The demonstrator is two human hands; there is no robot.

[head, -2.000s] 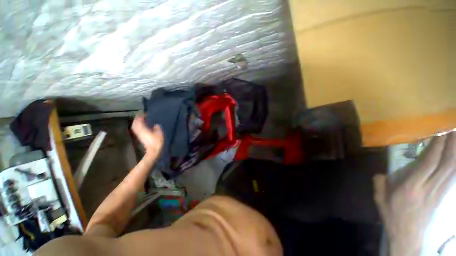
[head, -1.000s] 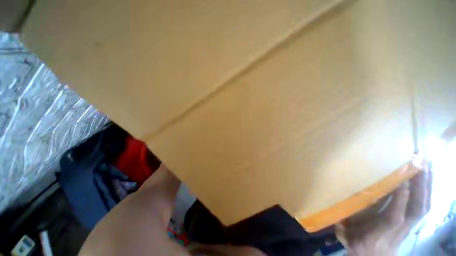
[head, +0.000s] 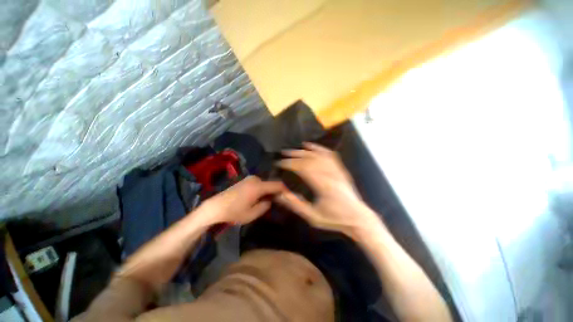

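My left hand (head: 245,198) and my right hand (head: 323,185) are close together above my lap, fingertips meeting or nearly so. Both are blurred. Dark material (head: 286,229) lies under and around them; I cannot tell a held piece from my dark clothing. Dark navy cloth pieces (head: 147,204) hang over a red stool (head: 213,168) left of my hands.
A cardboard sheet (head: 295,50) with orange tape along its edge is at the top. The white table (head: 440,170) fills the right side under strong glare. A quilted silver-grey covering (head: 125,82) is at upper left. A wood-edged panel (head: 24,277) is at lower left.
My left hand has moved right, away from the navy cloth. My right hand has come from the cardboard's right end to beside it. The view has shifted, showing more white table.
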